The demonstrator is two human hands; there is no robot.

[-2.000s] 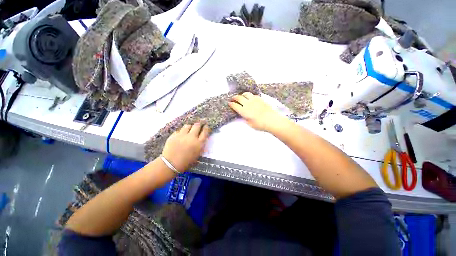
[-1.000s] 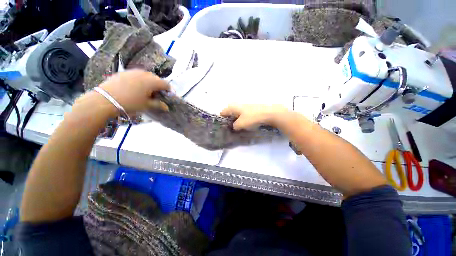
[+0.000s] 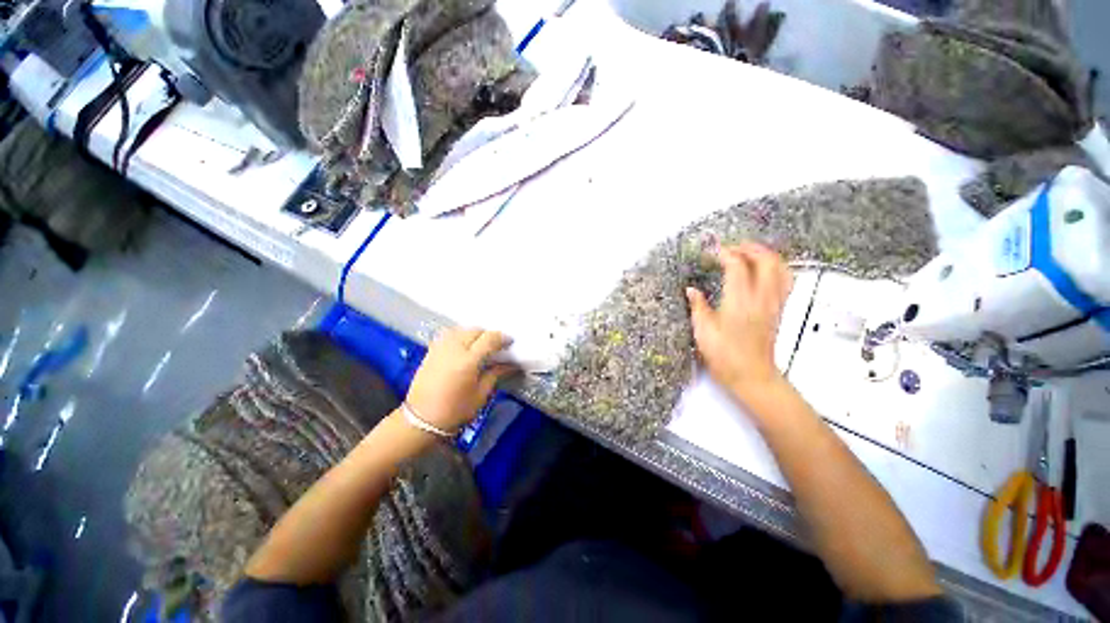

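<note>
A curved speckled tweed piece lies flat on the white table, running from the front edge up to near the machine head. A thin pale edge shows along its inner curve. My right hand rests on its middle with the fingers bent; whether it grips the cloth is hidden. My left hand is at the table's front edge, by the left end of the piece, fingers bent around something pale that I cannot make out. The white machine head stands to the right, beyond the piece's far end.
Stacked tweed pieces and white-backed strips lie at table left. Scissors with yellow and red handles, a thin dark tool and a maroon case lie at right. A tweed bundle hangs below the table edge. More tweed sits behind.
The tweed piece, lifted and bent between both hands a second ago, now lies flat. My left hand has come down to the front edge. The view has turned and shifted left.
</note>
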